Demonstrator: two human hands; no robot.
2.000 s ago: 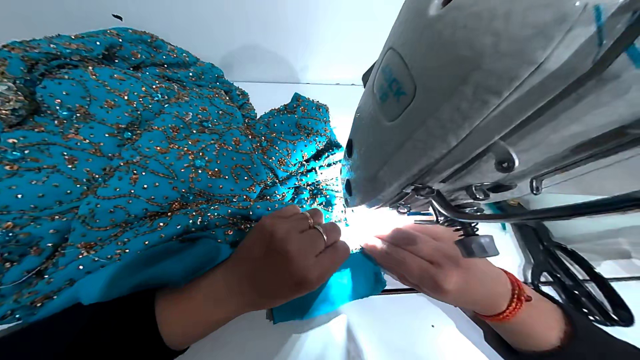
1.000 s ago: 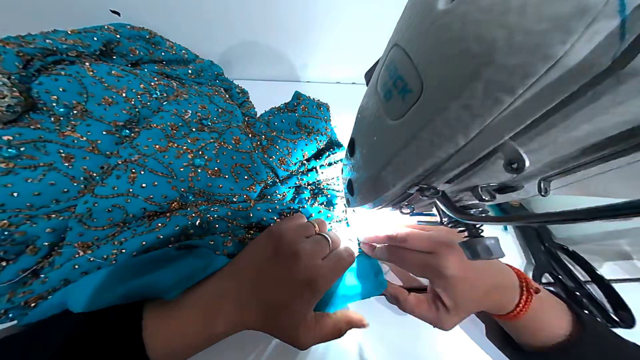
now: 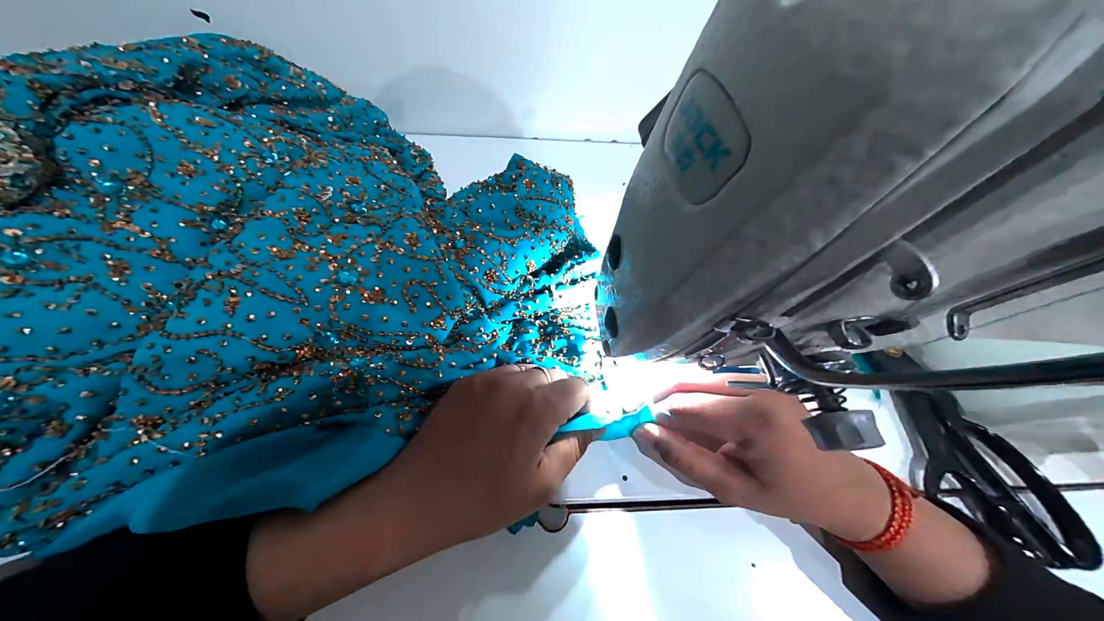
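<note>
A turquoise fabric garment (image 3: 302, 259) with gold and clear beadwork lies bunched from the left side to the sewing machine (image 3: 802, 190). My left hand (image 3: 509, 440) pinches a plain turquoise edge of it between thumb and fingers, just left of the bright machine light. On the other side of that light, my right hand (image 3: 742, 440) grips the end of the same folded edge between thumb and fingertips. Its wrist wears an orange-red beaded band. Glare hides the needle and presser foot area.
Black-handled scissors (image 3: 992, 474) lie at the right, beyond my right wrist. A curved metal lever (image 3: 862, 375) and a spring hang below the machine head, above my right hand. The white machine table (image 3: 483, 569) has a dark seam near its front.
The plain turquoise flap that hung below my hands is now folded up into a narrow strip between them. My left thumb, spread out a second ago, has closed on the fabric.
</note>
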